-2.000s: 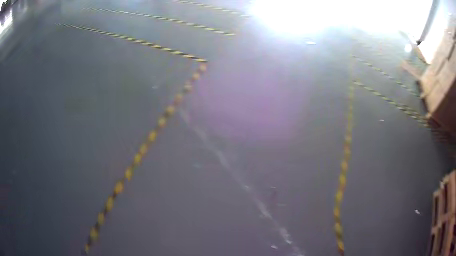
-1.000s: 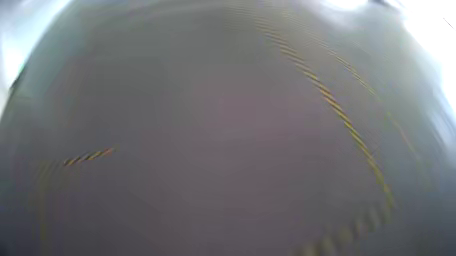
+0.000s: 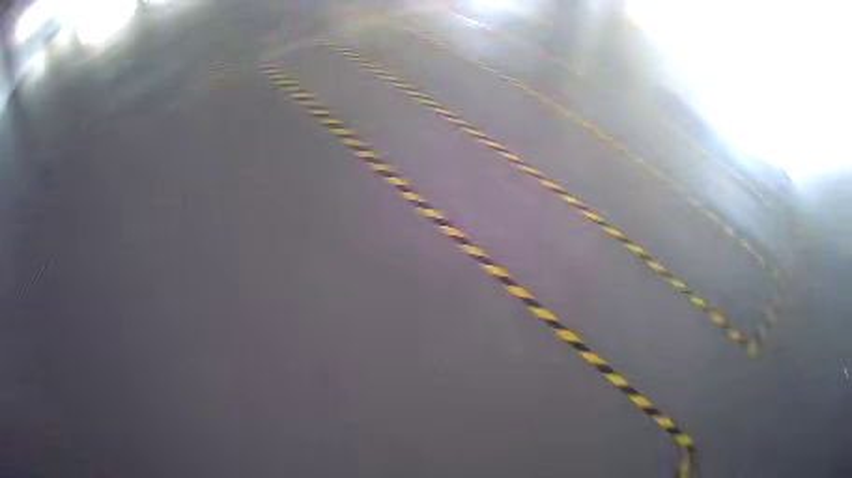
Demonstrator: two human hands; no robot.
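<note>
Neither my left hand nor my right hand is in the picture. Hazard floor tape (image 3: pixel 478 252) with yellow and black stripes lies flat on the smooth grey floor (image 3: pixel 234 308). It runs slantwise from the upper left to a corner at the lower right edge. A second striped line (image 3: pixel 560 191) runs beside it, farther off, and bends at a corner on the right.
Fainter tape lines (image 3: pixel 607 137) lie farther off at the upper right. Bright glare (image 3: pixel 757 75) washes out the upper right, and smaller bright patches (image 3: pixel 93 19) show at the upper left. The rims are blurred.
The view has turned across the floor. The wooden pallets and brown boxes seen at the right two seconds ago are out of view. The tape lines now slant down to the right and look sharper.
</note>
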